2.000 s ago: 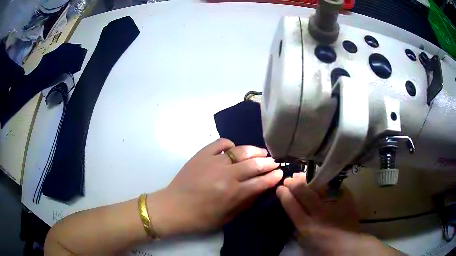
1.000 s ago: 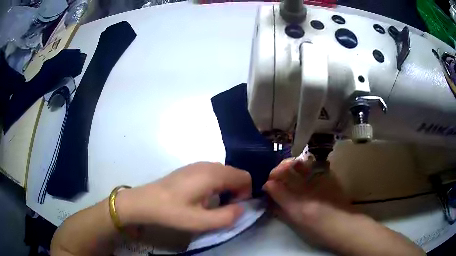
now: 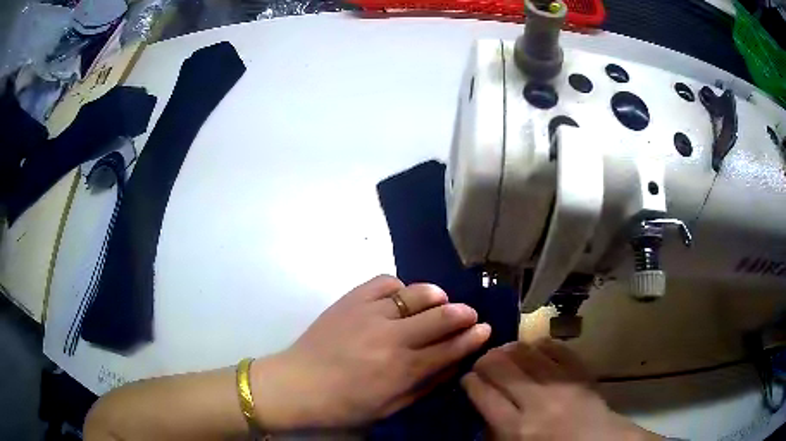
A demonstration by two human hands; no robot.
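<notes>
A dark navy collar piece (image 3: 422, 215) lies under the head of the white sewing machine (image 3: 534, 172), its angled end out to the left on the table. My left hand (image 3: 392, 344) lies flat on the cloth with fingers together, pressing it left of and below the needle area. My right hand (image 3: 539, 388) is at the cloth's right edge below the presser foot area, its fingertips on the cloth. The needle is mostly hidden by the machine head. The lower part of the cloth is hidden under my hands.
Another long dark collar piece (image 3: 142, 215) lies on the table at left, beside striped-looking narrow strips (image 3: 96, 267). Dark cut pieces (image 3: 82, 142) lie on a pale board at far left. A red basket (image 3: 483, 10) is behind the machine, green plastic (image 3: 758, 52) at back right.
A second ago my left hand was lifting a pale-faced layer; that pale face no longer shows, and the hand lies flat on dark cloth. The view has also shifted.
</notes>
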